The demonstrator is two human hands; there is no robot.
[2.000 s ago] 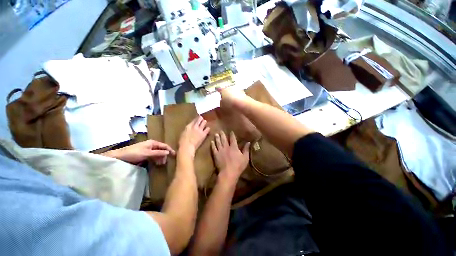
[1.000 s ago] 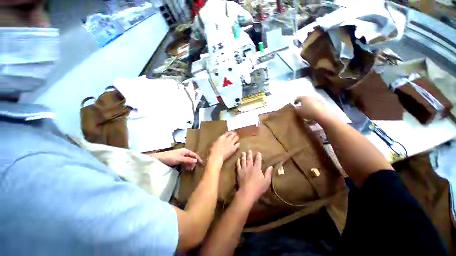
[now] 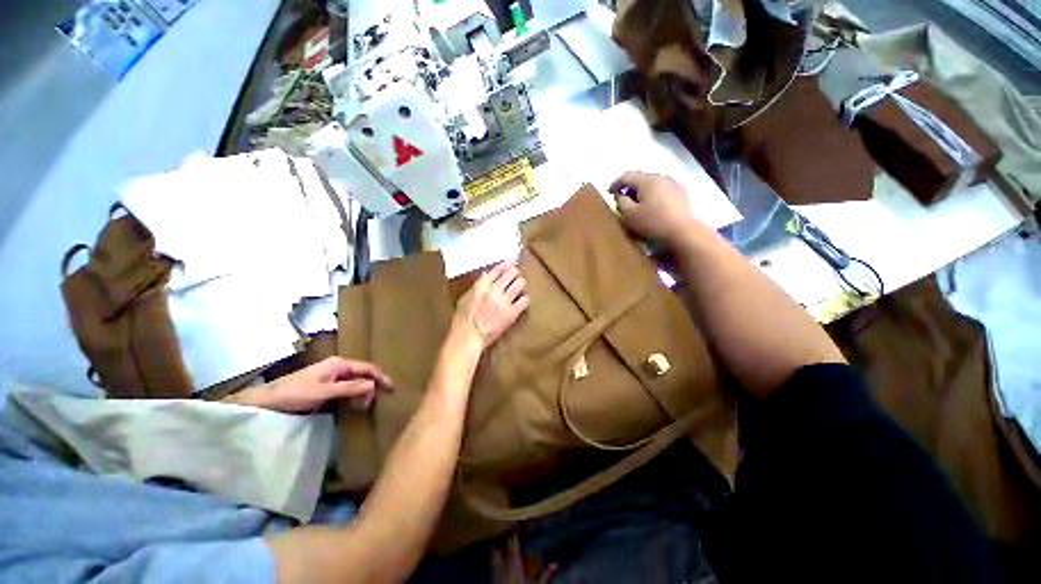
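A brown bag body panel (image 3: 514, 399) with a long strap handle (image 3: 588, 485) and a small gold tab (image 3: 658, 364) lies across my lap and the table edge. My right hand (image 3: 653, 208) is curled beside its upper right corner; a small dark spot shows at the fingers, but I cannot tell whether it is an object. My left hand (image 3: 522, 564) is mostly cut off at the bottom edge, below the bag. The sewing machine (image 3: 394, 143) stands behind the bag, with its yellow clamp frame (image 3: 499, 189) in front of it.
Another person's hands (image 3: 491, 306) rest on the panel from the left. White sheets (image 3: 234, 234) and brown bags (image 3: 126, 302) lie left. Brown cut pieces (image 3: 799, 143), a tied bundle (image 3: 922, 137) and thread snips (image 3: 824, 243) lie right.
My left hand has left the panel and dropped to the bottom edge. My right hand has moved from near the clamp to the bag's upper right corner. The panel's right side is spread out.
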